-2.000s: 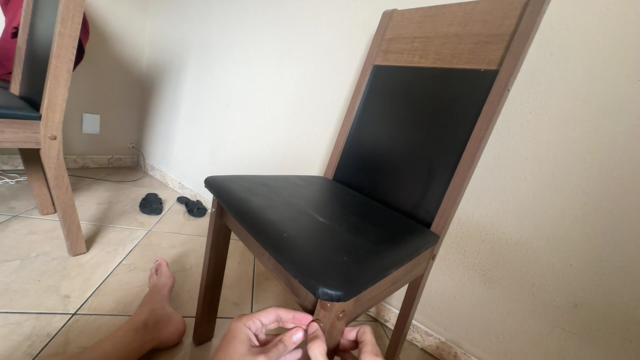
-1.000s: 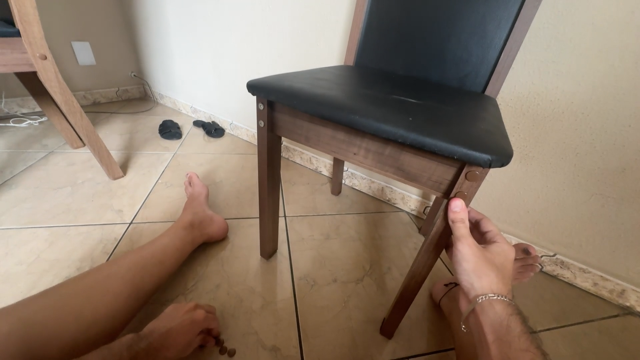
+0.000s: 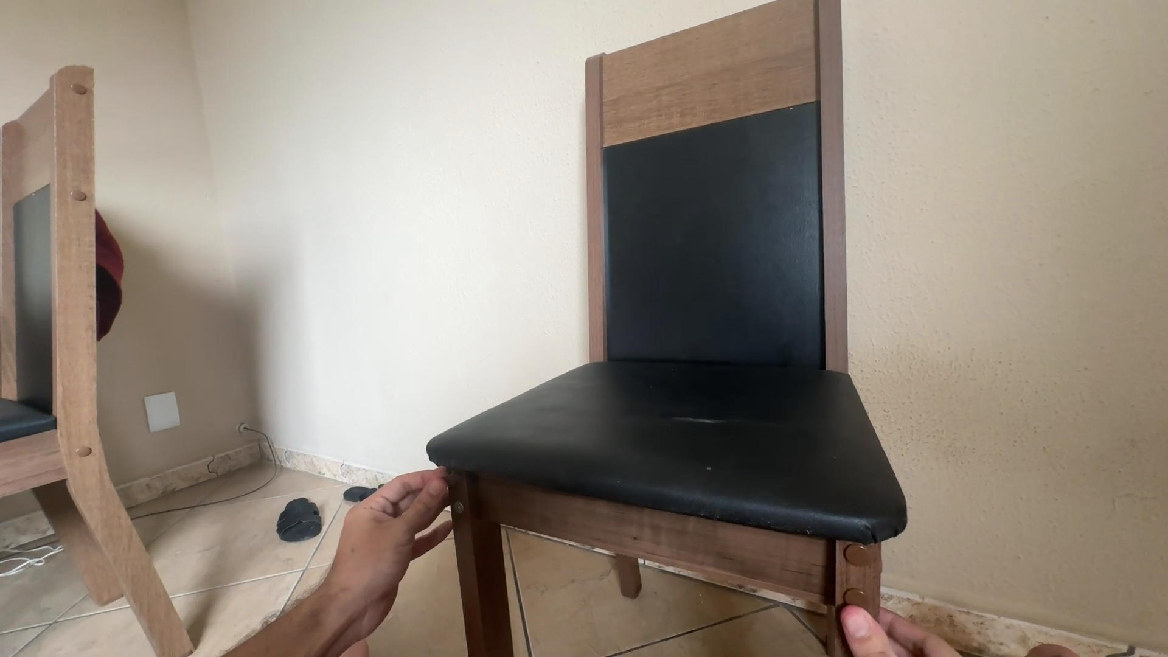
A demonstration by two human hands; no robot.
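Observation:
A wooden chair (image 3: pixel 657 538) with a black padded seat (image 3: pixel 675 447) and black backrest stands in front of me. My left hand (image 3: pixel 392 529) touches the top of its left front leg (image 3: pixel 479 575), just under the seat corner, thumb and fingertips together; whether a small cap is between them cannot be seen. A metal screw head (image 3: pixel 459 507) shows on that leg. At the right front leg, the thumb of my right hand (image 3: pixel 881 631) rests just below two round brown screw caps (image 3: pixel 855 554). Most of that hand is out of frame.
A second wooden chair (image 3: pixel 78 274) stands at the left, with a dark red cloth item (image 3: pixel 108 274) behind its back. Black sandals (image 3: pixel 299 520) and a cable (image 3: pixel 269 456) lie on the tiled floor near the wall. White cords (image 3: pixel 32 558) lie at the far left.
My left hand has risen from near the floor, where it held small brown pieces, to the chair's left front leg. My right hand stays by the right front leg. The view has tilted up.

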